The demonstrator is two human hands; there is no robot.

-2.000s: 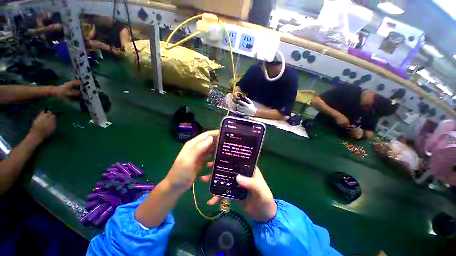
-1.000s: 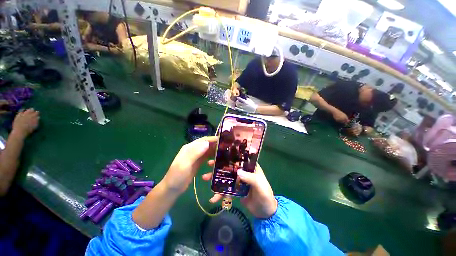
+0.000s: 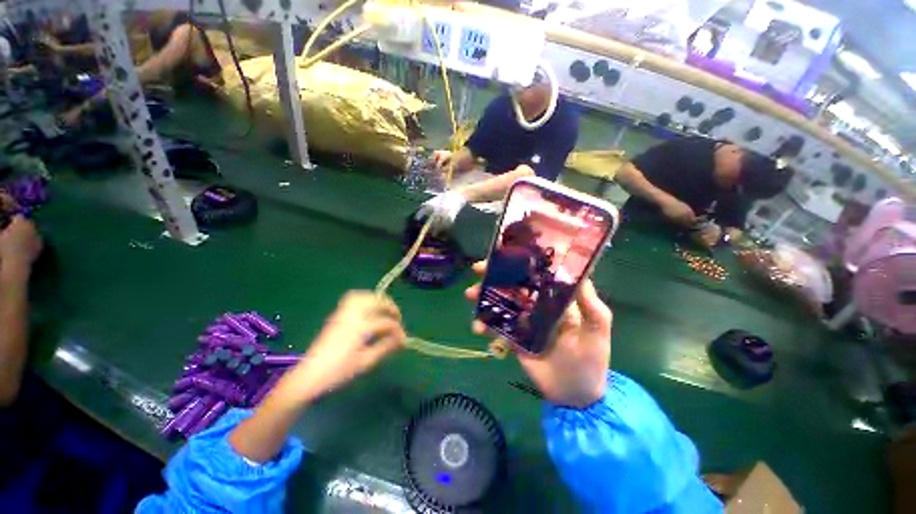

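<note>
My right hand holds a smartphone with a lit screen and a pale edge, tilted to the right. A yellowish cord runs from the phone's lower end to my left hand, which is closed around it, slightly blurred. The cord continues up from my left hand towards the power strip. A round black fan grille with a pale centre and a small blue light lies on the green bench below my hands. A pile of purple battery cells lies left of my left forearm.
Black housings lie on the green bench. A gloved hand reaches over one. A power strip hangs above. A yellow sack lies opposite, a pink fan stands right, and a carton is at lower right.
My left hand has left the phone and taken hold of the cord. The phone has moved right and tilted in my right hand. The gloved hand opposite has reached forward to a black housing.
</note>
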